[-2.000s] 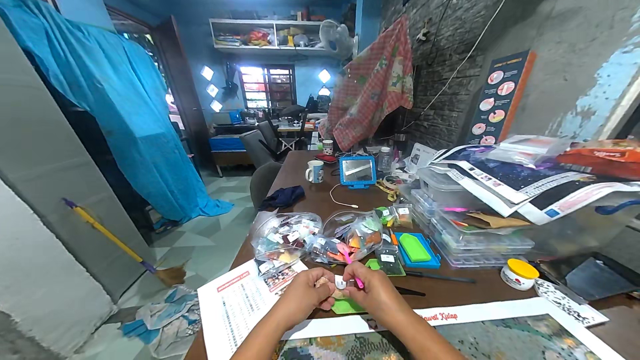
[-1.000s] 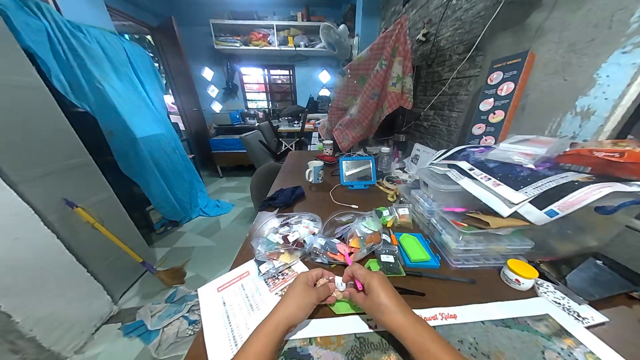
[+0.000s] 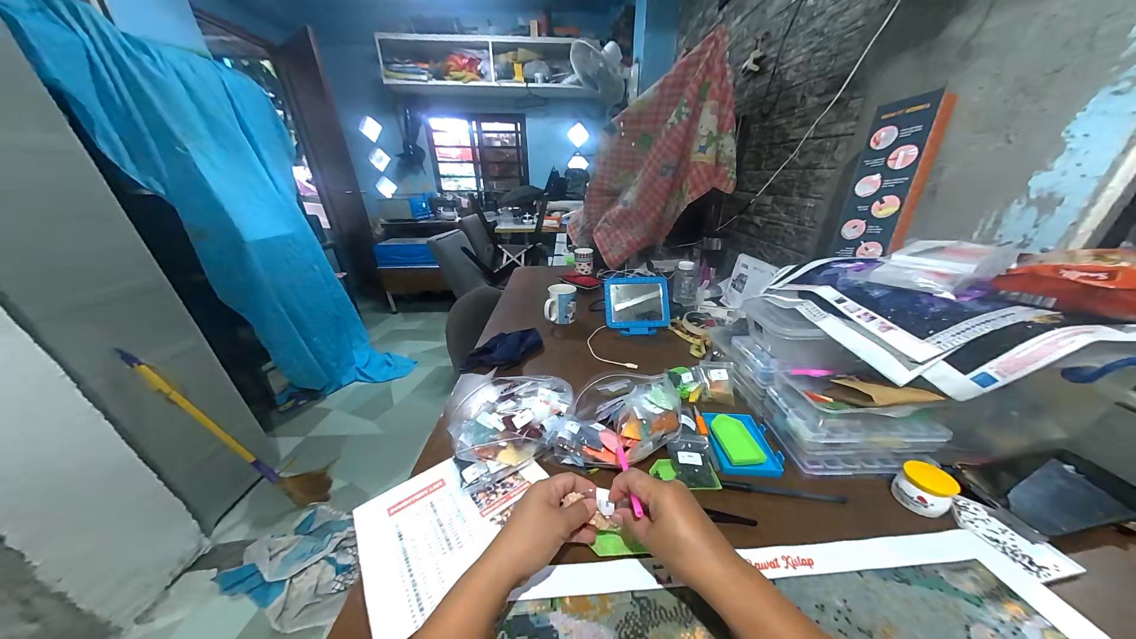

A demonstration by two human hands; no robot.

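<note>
My left hand (image 3: 555, 513) pinches a small plastic packet (image 3: 605, 502) with a white label, its contents beige. My right hand (image 3: 661, 515) touches the packet's other side and holds a pink pen-like tool (image 3: 628, 479), tilted upward. Under the hands lies a green tray (image 3: 617, 544), partly hidden. Beyond them are two clear bags (image 3: 510, 413) full of small labelled packets, and a dark packet (image 3: 690, 460) on another green piece. A light green block (image 3: 737, 441) rests in a blue tray (image 3: 774, 461). The diamond-painting canvas (image 3: 887, 603) spreads under my forearms.
A printed sheet (image 3: 417, 532) lies at left, black tweezers (image 3: 732, 516) by my right hand. Stacked plastic cases (image 3: 852, 435) and a yellow-lidded tub (image 3: 926, 488) stand at right. Farther back are a mug (image 3: 560, 304), a blue-framed tablet (image 3: 636, 303) and dark cloth (image 3: 503, 350).
</note>
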